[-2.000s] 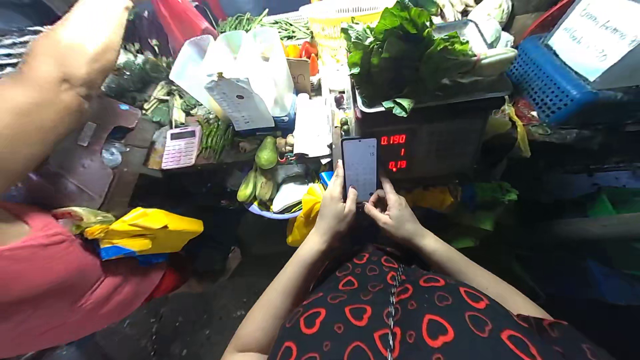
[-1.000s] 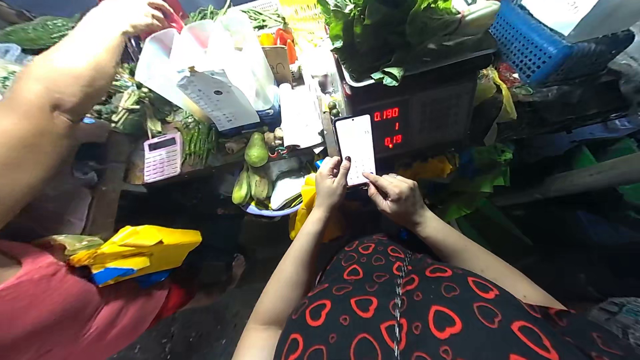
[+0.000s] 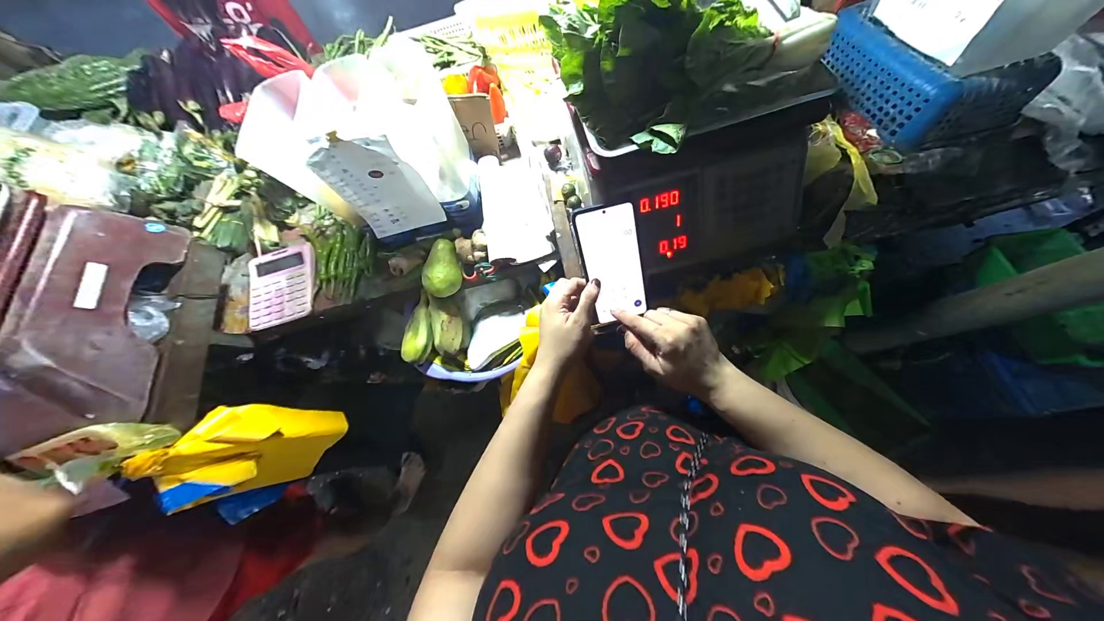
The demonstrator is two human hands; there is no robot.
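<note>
A smartphone (image 3: pixel 609 254) with a lit white screen is held upright in my left hand (image 3: pixel 568 317), whose thumb lies along its left edge. The index finger of my right hand (image 3: pixel 677 345) touches the lower part of the screen; the other fingers are curled and hold nothing I can see. Just behind the phone stands a digital scale (image 3: pixel 716 207) with a red lit display. Leafy greens (image 3: pixel 642 65) lie on its pan. Left of my hands, a bowl (image 3: pixel 470 373) holds green pear-shaped vegetables (image 3: pixel 442 269) and a pale packet.
A pink calculator (image 3: pixel 282 285) sits at the stall's edge. Farther off are plastic bags (image 3: pixel 366 112), a yellow basket and a blue basket (image 3: pixel 897 86). At lower left, another person's arm (image 3: pixel 30 517) is near a yellow plastic bag (image 3: pixel 254 444). A pole (image 3: pixel 983 302) runs along the right.
My right index finger has come onto the phone's lower screen. The other person's arm has moved from the upper left, over the stall, down to the lower left.
</note>
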